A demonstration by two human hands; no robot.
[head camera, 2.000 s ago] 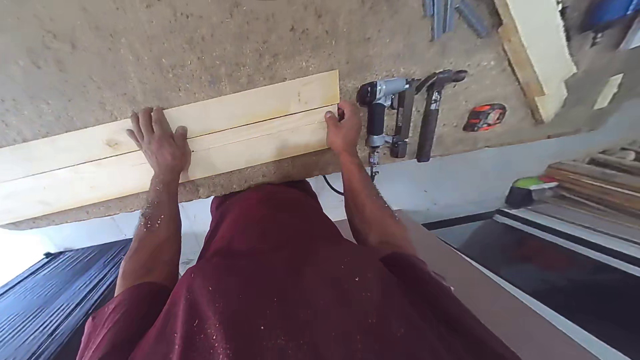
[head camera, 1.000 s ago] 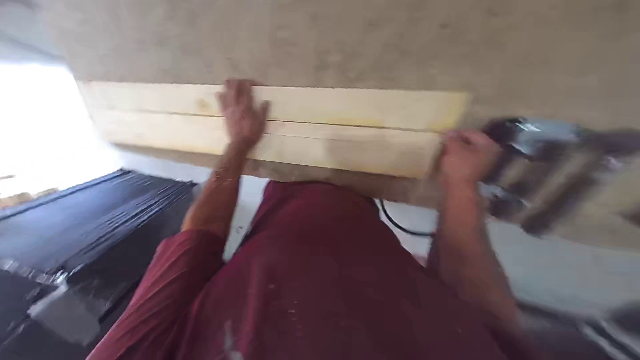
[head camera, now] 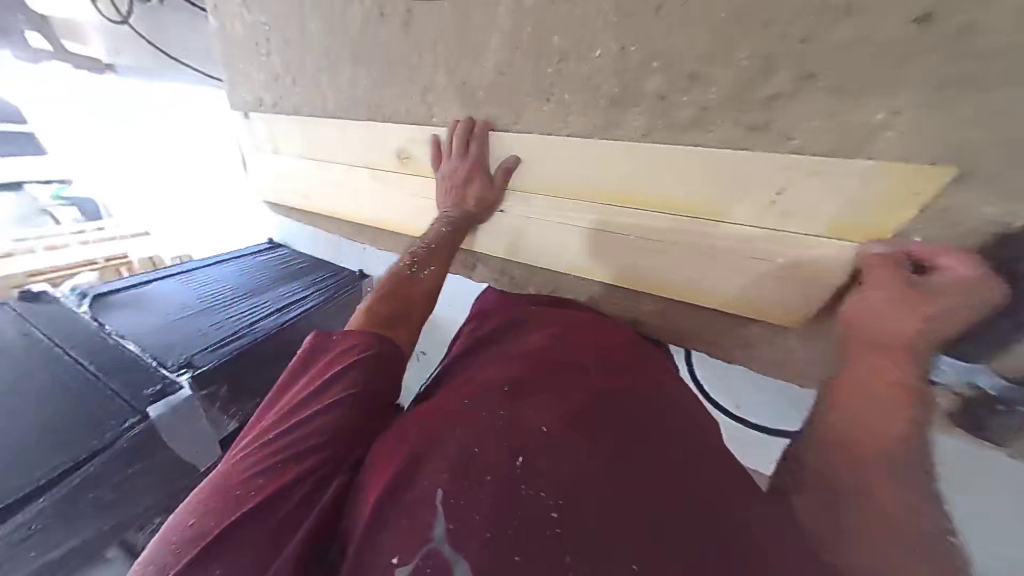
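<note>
Two pale wooden boards lie side by side, long edges against each other, on a dusty workbench top (head camera: 624,72). My left hand (head camera: 470,180) rests flat with fingers spread across the far board (head camera: 640,172) and the seam. At the right end of the near board (head camera: 680,268), my right hand (head camera: 920,292) is at the corner with curled fingers; it is blurred, and whether it grips the board cannot be told. The boards' right ends look slanted. Part of a blurred tool (head camera: 976,376) shows beyond my right wrist.
A black hose (head camera: 728,412) curves below the bench's near edge. Black plastic-wrapped stacks (head camera: 216,304) stand at the lower left. A thin cable (head camera: 164,52) hangs at the upper left, and stacked timber (head camera: 72,252) lies in the bright area at the left.
The view has swung left, so the nail gun and tape measure seen earlier are mostly or wholly out of view. Both hands remain at the boards.
</note>
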